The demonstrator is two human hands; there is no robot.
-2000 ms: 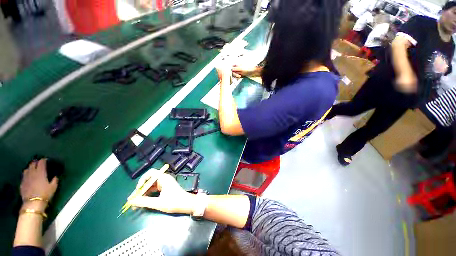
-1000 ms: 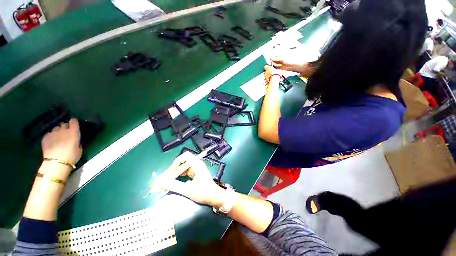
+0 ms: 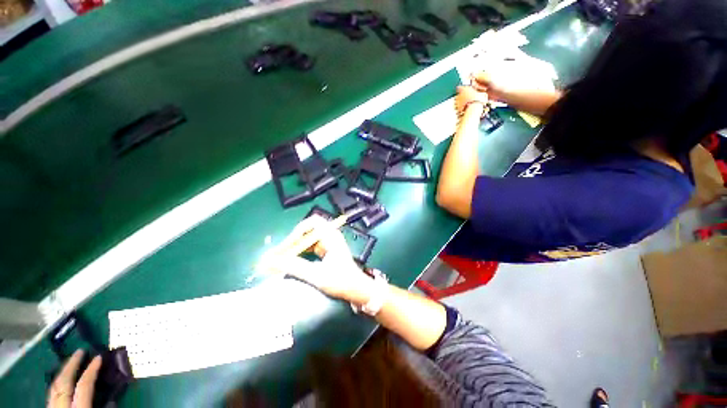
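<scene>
My left hand (image 3: 73,384) is at the bottom left corner, partly cut off by the edge, its fingers on black phone housings (image 3: 118,371) at the green bench top. My right hand (image 3: 325,263) holds the yellow tweezers (image 3: 307,241) like a pencil; their tip is lost in glare. A white sheet of die-cut adhesive pieces (image 3: 199,331) lies on the bench between my hands. A loose pile of black housings (image 3: 371,171) lies just beyond my right hand.
A green conveyor belt (image 3: 215,119) carries more black housings (image 3: 151,127) behind a white rail (image 3: 183,205). A seated person in a navy shirt (image 3: 574,211) works on the right, with white sheets (image 3: 434,119) nearby. A red stool (image 3: 458,275) stands below the bench edge.
My left hand has moved from the belt to the bench's near left end, with black housings at its fingers. The view has shifted left. My right hand still holds the tweezers.
</scene>
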